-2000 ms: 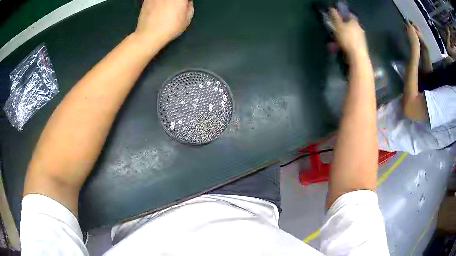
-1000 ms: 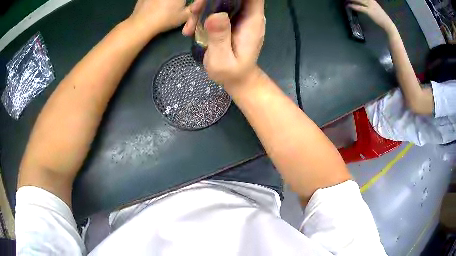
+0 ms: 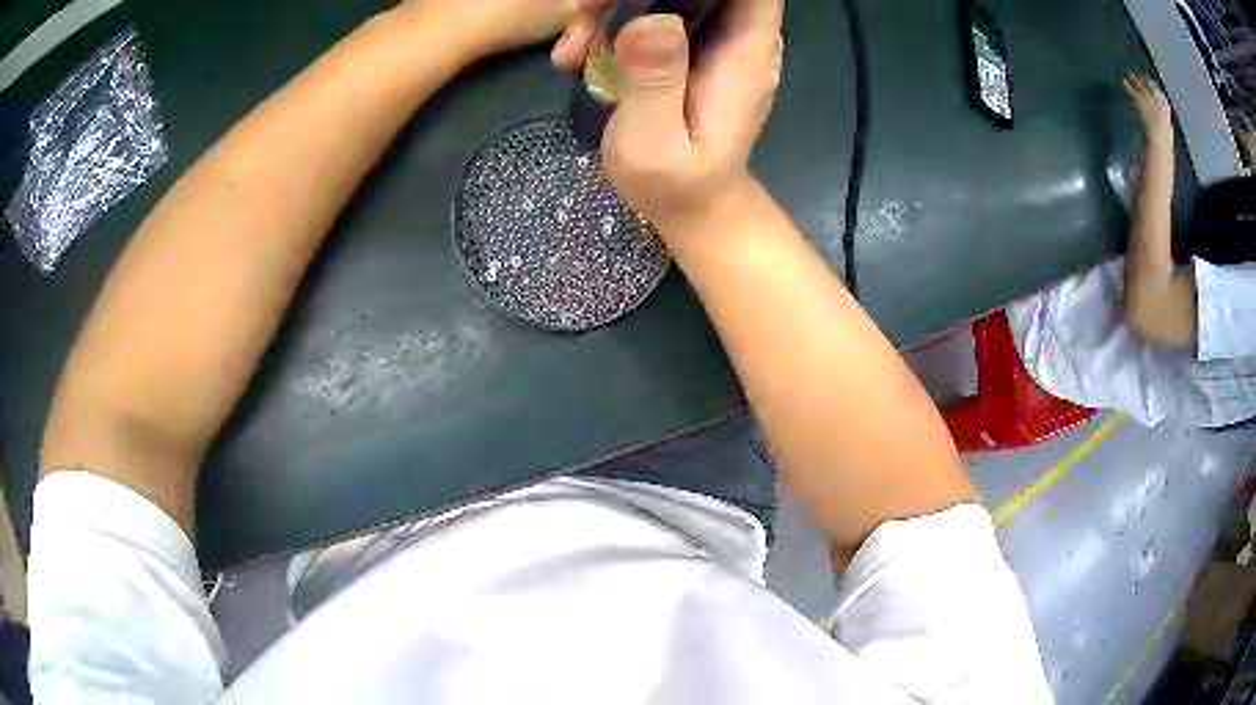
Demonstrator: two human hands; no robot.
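Observation:
My right hand [image 3: 703, 117] is closed around the thick dark electric screwdriver [image 3: 601, 86], which shows a yellowish band near its nose. The nose is over the upper right edge of the round screw tray [image 3: 558, 241], which holds many tiny silvery screws. My left hand [image 3: 517, 17] is at the top edge, left of the screwdriver, mostly cut off. Its fingers and anything in them cannot be made out.
A clear plastic bag [image 3: 90, 145] lies at the far left on the green mat. A black cord [image 3: 857, 165] runs across the bench right of my right hand. A black housing with circuit board [image 3: 989, 69] lies farther right. Beyond are another person's arm [image 3: 1154, 179] and a red stool [image 3: 1012, 393].
My right hand came from the far right to the tray, now holding the screwdriver. The other person's hand has drawn back from the housing. The tray sits higher in view.

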